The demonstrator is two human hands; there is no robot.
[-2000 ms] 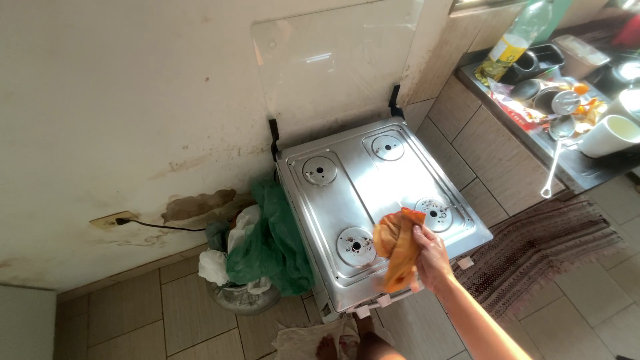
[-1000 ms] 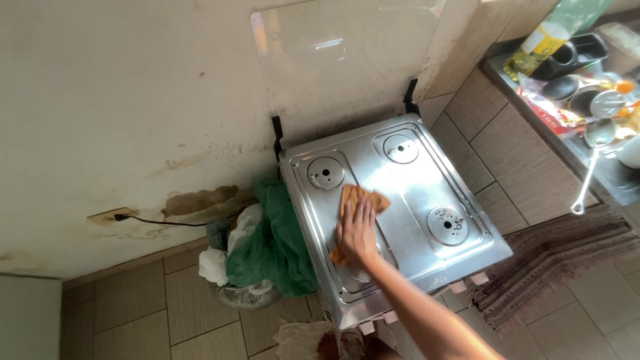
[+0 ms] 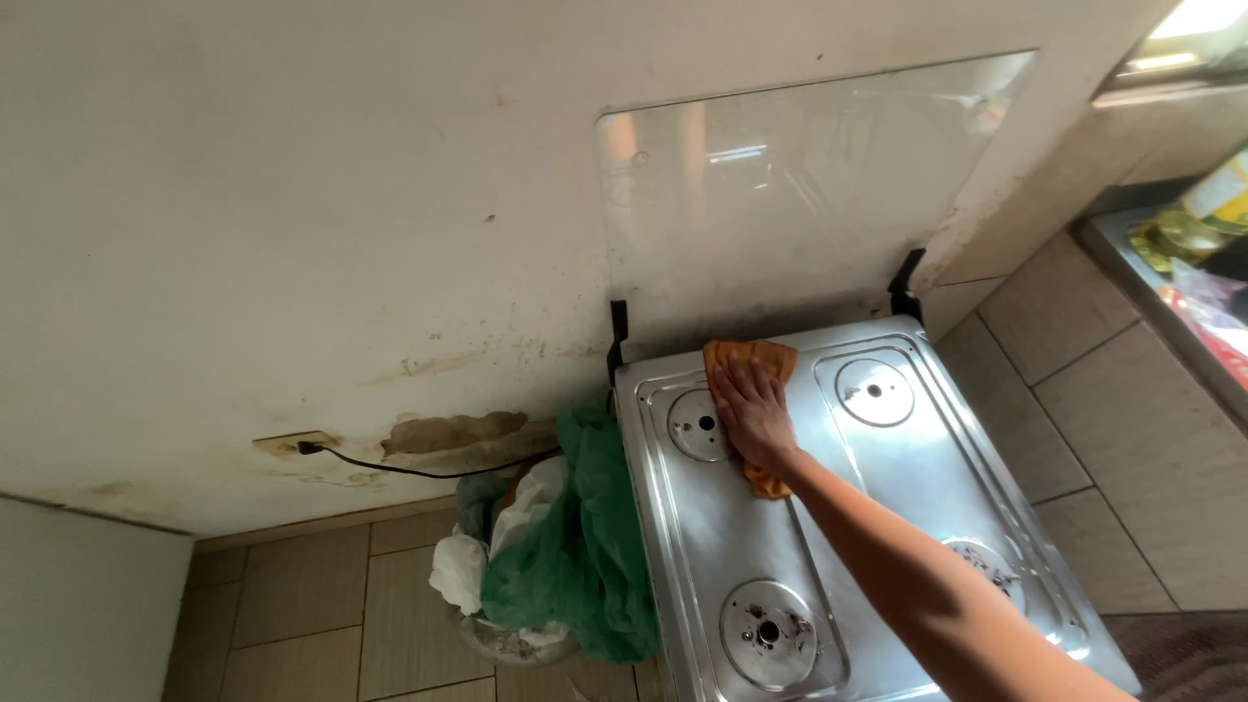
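Note:
My right hand lies spread over an orange cloth, pressing it flat on the metal stovetop. The cloth sits by the back left burner opening and partly overlaps its rim. Dark residue marks the front left burner opening, and bits of debris lie around the front right one, which my forearm partly hides. Behind the stovetop, the clear glass lid stands raised against the wall, between two black hinges. My left hand is out of view.
Green and white plastic bags fill a container left of the stove. A black cord runs from a wall outlet behind them. At the right, a counter edge holds a yellow-labelled bottle and plastic packaging.
My right hand has moved with the orange cloth from the front of the stovetop across its left side to the back left burner opening. The view has swung to the left.

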